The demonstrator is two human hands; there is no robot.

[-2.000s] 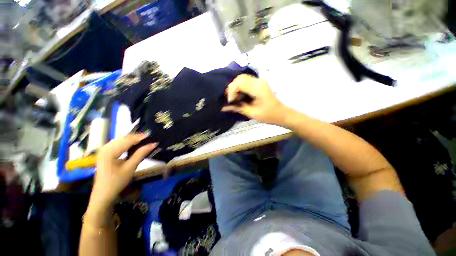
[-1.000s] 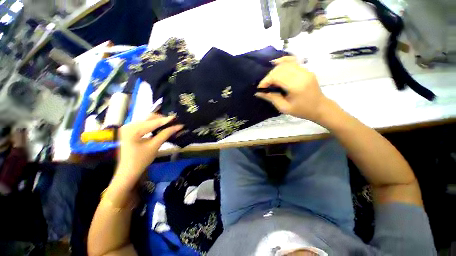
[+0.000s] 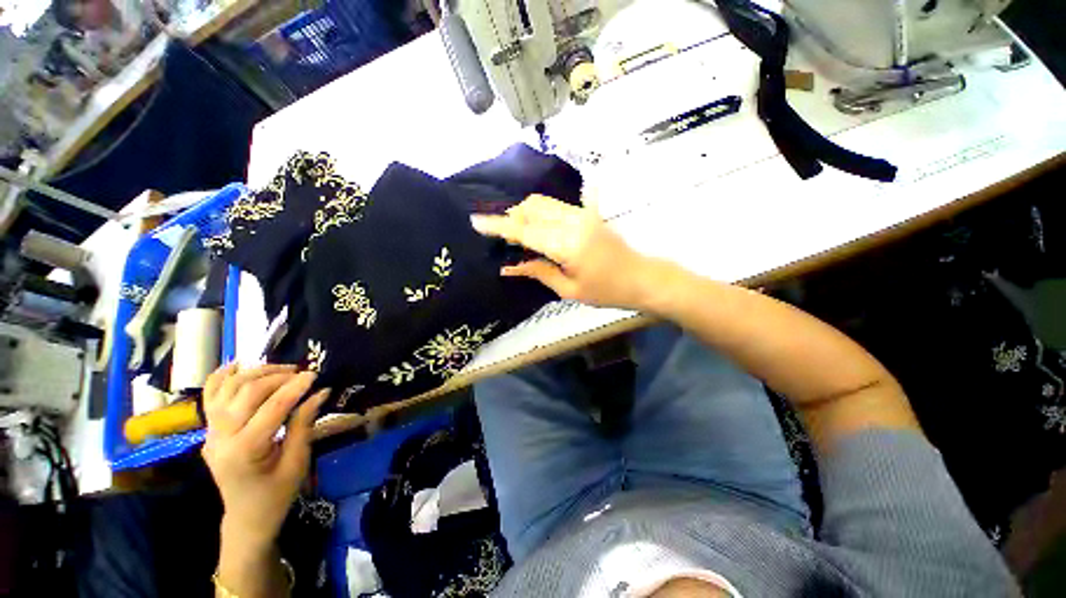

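A black garment panel (image 3: pixel 397 251) with cream-gold leaf and flower embroidery lies on the white table, its scalloped border (image 3: pixel 306 193) at the far left. My left hand (image 3: pixel 260 423) pinches the panel's near left edge by the table's front edge. My right hand (image 3: pixel 579 251) rests on the panel's right part, fingers bent over the cloth; its fingertips partly hide whether cloth is gripped. The sewing machine head (image 3: pixel 514 58) stands just beyond the cloth, with the presser foot and needle (image 3: pixel 541 131) at its far right edge.
A blue basket (image 3: pixel 115 403) with thread cones and tools is at the left. Thread snips (image 3: pixel 692 118) and a black curved strip (image 3: pixel 781 99) lie right of the machine head. A second machine's metal foot (image 3: pixel 898 91) is farther right. A blue crate (image 3: pixel 337 467) with embroidered pieces is below.
My right hand has gone from pinching the cloth to lying over it with looser fingers. My left hand stays at the near left edge. The camera view has shifted.
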